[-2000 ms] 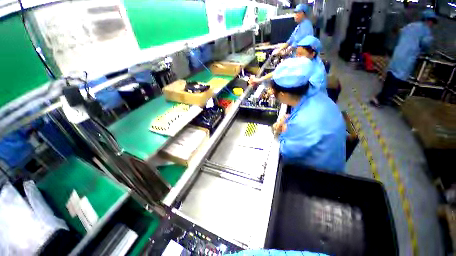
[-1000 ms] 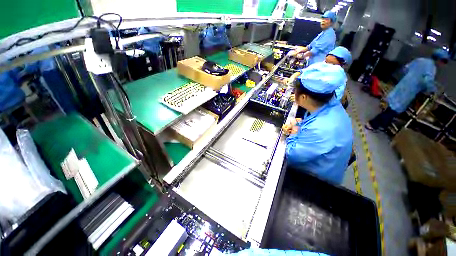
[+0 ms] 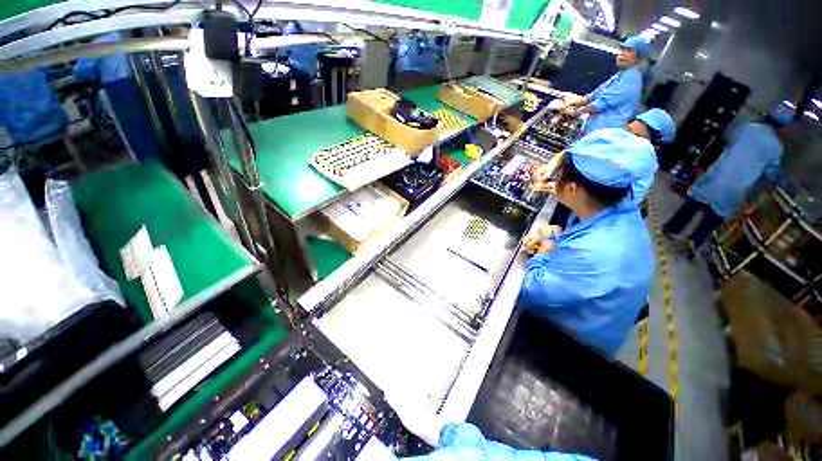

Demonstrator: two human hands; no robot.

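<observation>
A black solder pallet with a crowded circuit board lies at the bottom centre, cut off by the lower edge. A long silver-white bar lies on the board, with another pale bar beside it. A blue sleeve shows at the bottom edge, right of the board. No hand of mine can be made out; both are out of the picture or hidden.
The conveyor's metal plates run forward to another loaded pallet. A person in blue leans at its right side. A black tote stands at the right. Metal strips lie in the left shelf tray.
The view has turned, so more of the pallet and its white bars shows at the bottom. More of the blue sleeve shows. The nearest co-worker's hands rest together at the rail.
</observation>
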